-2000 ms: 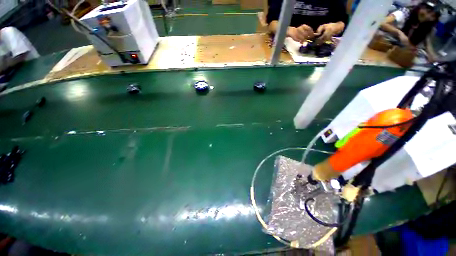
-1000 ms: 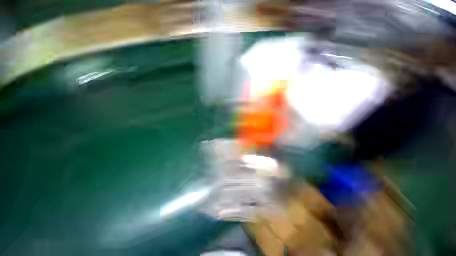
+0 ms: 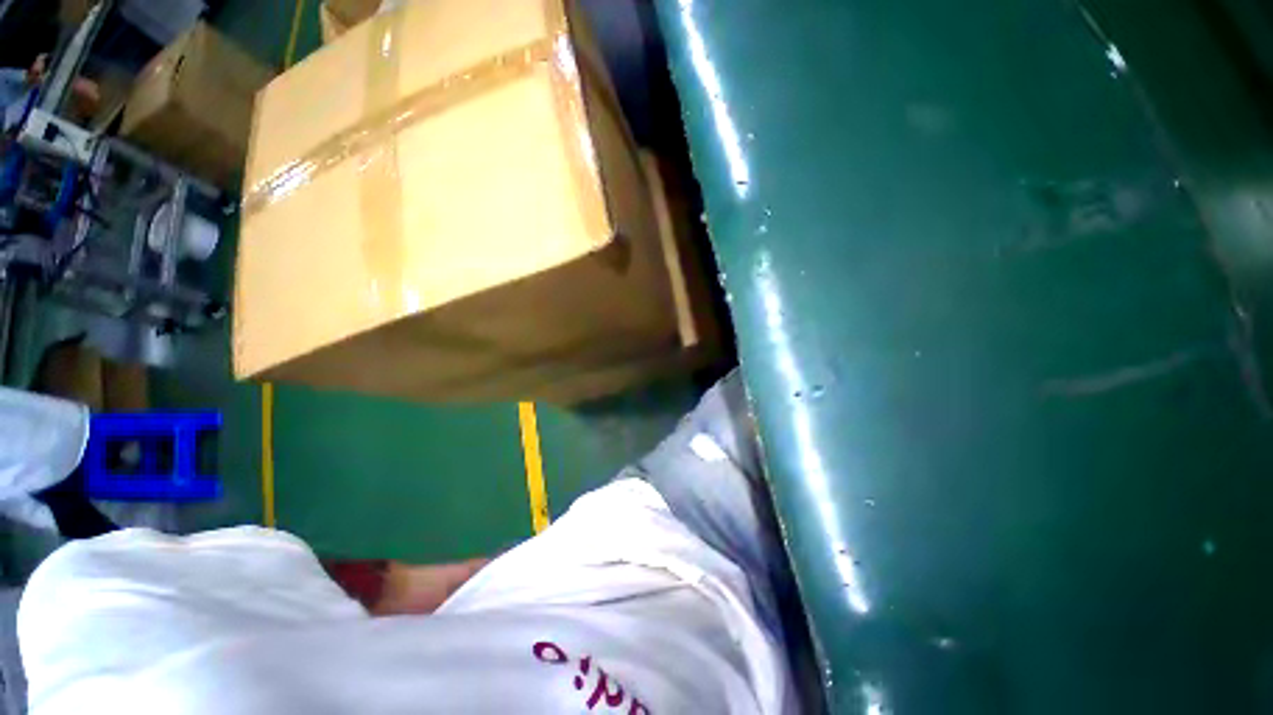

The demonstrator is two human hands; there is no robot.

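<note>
No hand shows clearly. A stretch of bare forearm shows between the white sleeve and the white shirt at the bottom, with a dark red patch beside it; its hand is hidden. Nearest in front are a large brown taped carton (image 3: 433, 182), closed, at the upper left and centre, and the glossy dark green conveyor belt (image 3: 977, 349) on the right. The carton stands beside the belt's edge. A few tiny specks lie on the belt.
Green floor (image 3: 391, 461) with yellow lines lies below the carton. A blue stool (image 3: 154, 455) stands at the left beside a person's white garment (image 3: 35, 440). Another carton (image 3: 196, 105) and a metal frame (image 3: 168, 245) are at the upper left.
The view has swung from the belt and orange screwdriver, through a blur, to the floor and taped carton on the left. The screwdriver, screw bag and black units are out of view.
</note>
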